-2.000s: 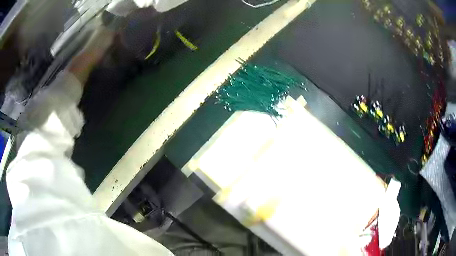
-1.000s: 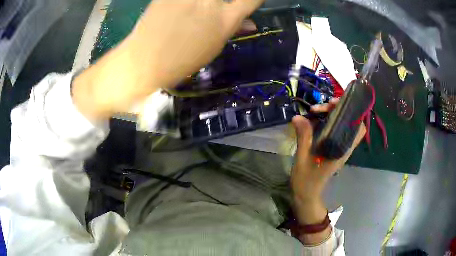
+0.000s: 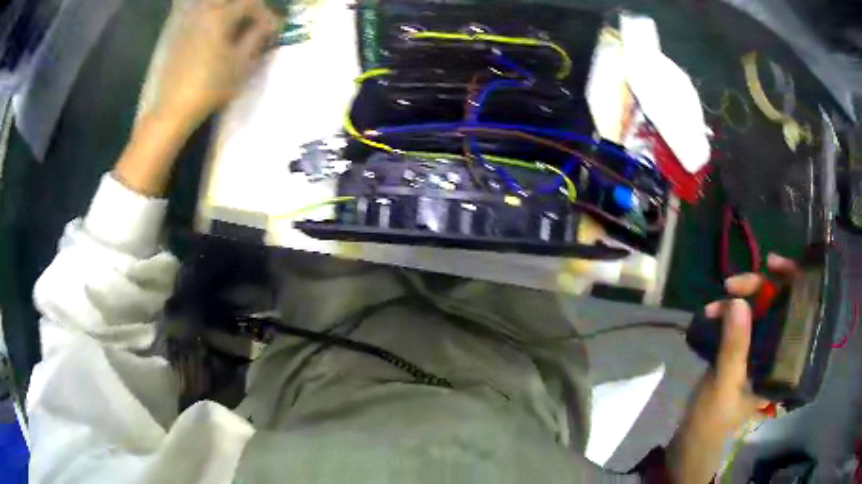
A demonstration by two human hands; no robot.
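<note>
The black plastic socket housing point(image 3: 454, 203) lies on the white board point(image 3: 274, 113) in the middle, with yellow-green, blue and brown wires looping over it. A small circuit board with a blue component point(image 3: 625, 198) is at its right end. My left hand point(image 3: 222, 47) is at the upper left over the board's far corner, fingers bent down near short green wires point(image 3: 295, 28); it is blurred and I cannot tell if it holds any. My right hand point(image 3: 737, 350) holds the soldering gun point(image 3: 789, 331) at the lower right, off the housing.
Red-handled pliers point(image 3: 740, 236) lie on the dark green mat at the right. White paper point(image 3: 662, 85) and short red wires point(image 3: 685, 170) are right of the housing. A pale tape ring point(image 3: 761, 85) is at the far right. A black cord point(image 3: 350, 345) crosses my lap.
My left hand has moved from over the housing to the upper left. My right hand has carried the soldering gun down and right, away from the housing. The whole housing now shows.
</note>
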